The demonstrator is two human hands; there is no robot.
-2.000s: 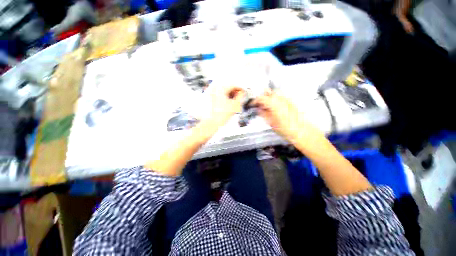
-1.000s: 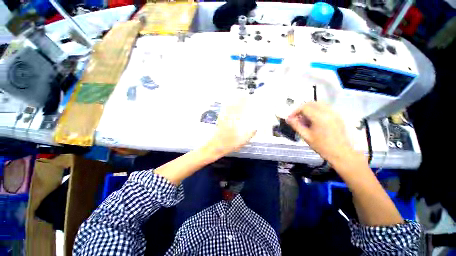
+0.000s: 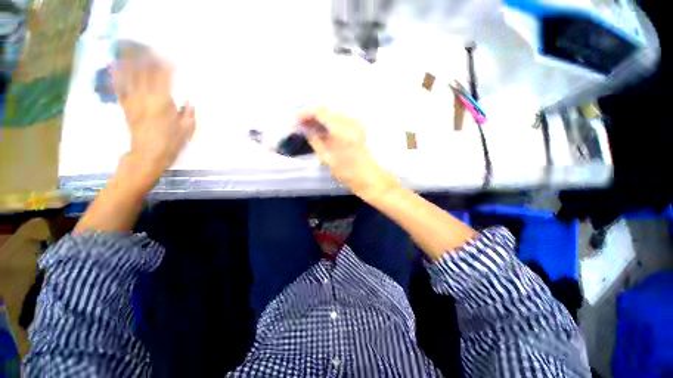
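Note:
Small black labels [image 3: 295, 145] lie in a little pile near the front edge of the white table. My right hand [image 3: 336, 144] has its fingertips closed on the pile's right side. A small dark printed piece [image 3: 255, 136] lies just left of it. My left hand [image 3: 151, 111] is blurred at the left of the table, its fingers over a greyish thing that I cannot make out. A small bluish piece [image 3: 105, 85] lies beside those fingers. The presser foot and needle area [image 3: 360, 33] is at the top, away from both hands.
Pink and blue thread snips [image 3: 472, 107] lie right of centre beside a brownish strip [image 3: 458, 114] and a black strap [image 3: 483, 140]. Two tan patches [image 3: 411, 140] are nearby. The machine's dark panel [image 3: 587, 40] is upper right. Taped cardboard [image 3: 37, 96] edges the left.
My left hand has moved far left, away from the table's middle. My right hand and the black labels have moved left, uncovering the snips. The view has tilted down.

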